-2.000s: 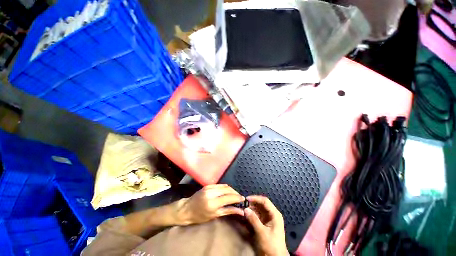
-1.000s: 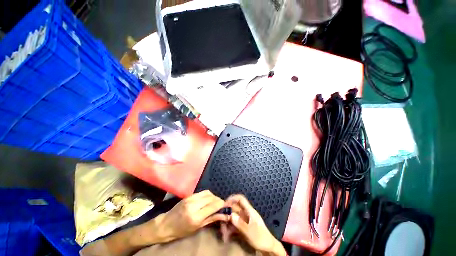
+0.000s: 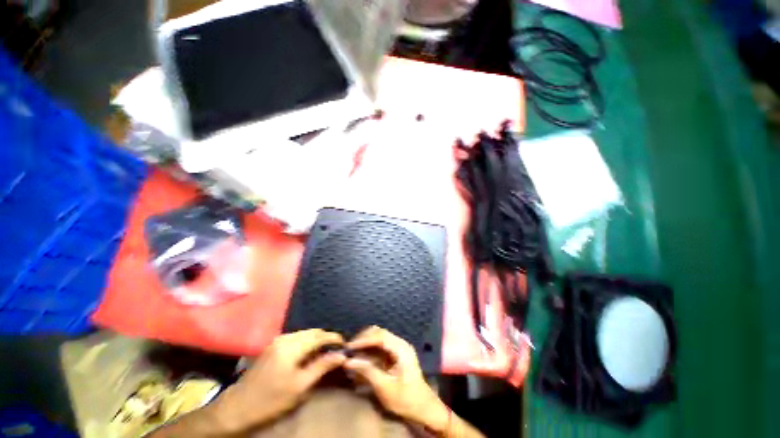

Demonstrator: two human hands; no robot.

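A square black grille cover [image 3: 369, 274] with a round perforated area lies face up on the red-pink mat [image 3: 257, 295], in front of me. My left hand [image 3: 295, 376] and my right hand [image 3: 389, 372] meet at its near edge. Their fingertips pinch a tiny dark part [image 3: 345, 351] between them. The part is blurred and mostly covered by the fingers, so I cannot tell its shape.
A black cable bundle [image 3: 505, 205] lies right of the cover. Units with a white disc [image 3: 633, 344], a white sheet [image 3: 569, 178] and coiled cable [image 3: 560, 73] are on the green bench. A wrapped black panel [image 3: 257, 67], parts bag [image 3: 195, 252] and blue crate [image 3: 60, 197] are left.
The view has swung right, so the mat and crates sit farther left and more green bench shows. Both hands stay together at the cover's near edge, still holding the small part.
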